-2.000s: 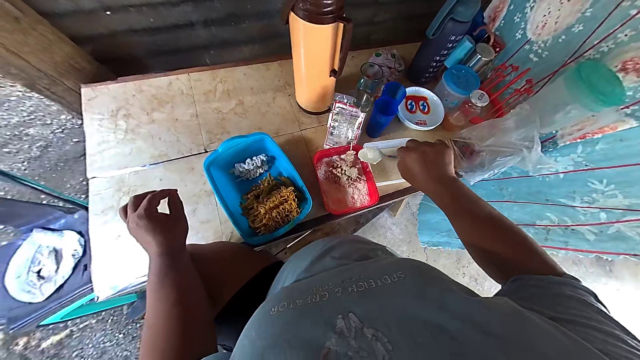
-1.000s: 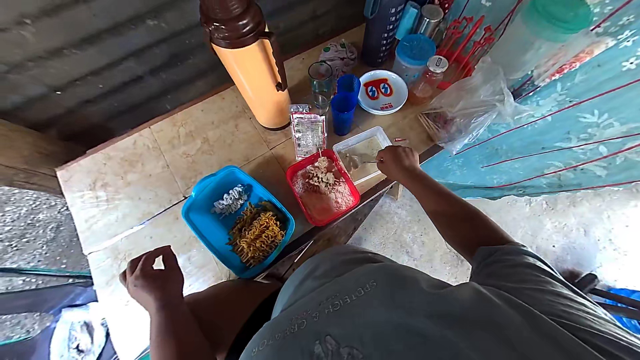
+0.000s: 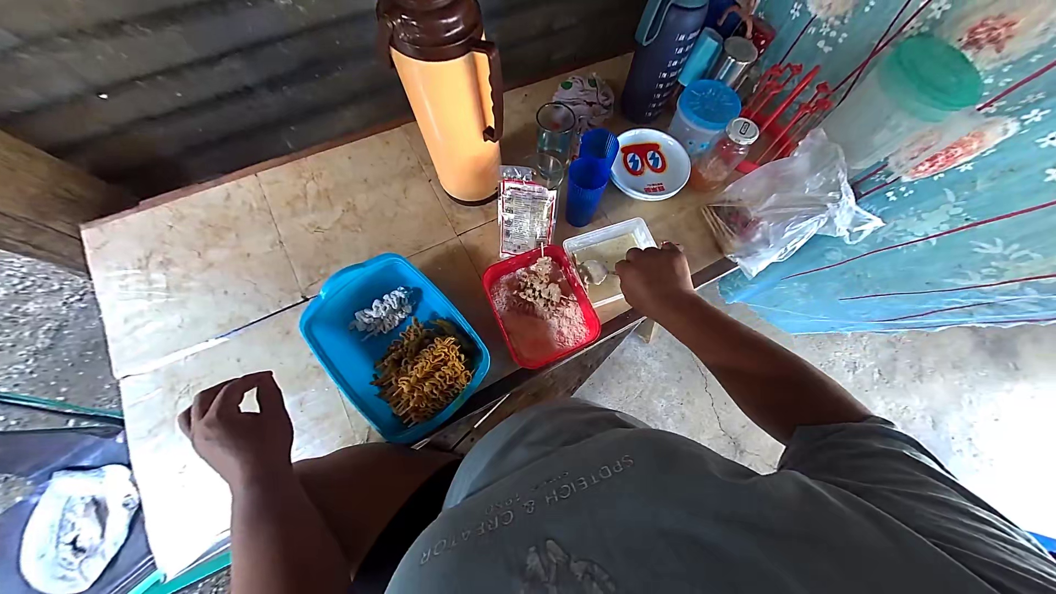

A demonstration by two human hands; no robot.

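My right hand [image 3: 656, 276] grips a spoon [image 3: 592, 272], whose bowl is over the left side of a white rectangular plastic container [image 3: 629, 233] holding pale liquid. Just left of it, a red plastic tub [image 3: 528, 351] holds pinkish powder with a pale, clumpy food piece [image 3: 542, 283] on top. Further left stands a blue plastic basin [image 3: 338, 285] with browned, curly skewered food [image 3: 425, 371] and a whitish, powder-coated piece [image 3: 384, 312]. My left hand [image 3: 243, 421] is near the table's left part, thumb and fingertip together in a ring, with nothing visible in it.
Behind the tubs are an orange thermos [image 3: 450, 115], a printed packet [image 3: 526, 216], blue cups [image 3: 587, 190], a drinking glass [image 3: 555, 132] and a white plate [image 3: 652, 186]. At right are a lidded jar [image 3: 722, 157], a plastic bag [image 3: 784, 198] with sticks, and a floral curtain [image 3: 982, 223].
The spoon was raised beside the red tub two seconds ago; my right hand has lowered it to the white container. My left hand keeps its ring shape. The view has shifted.
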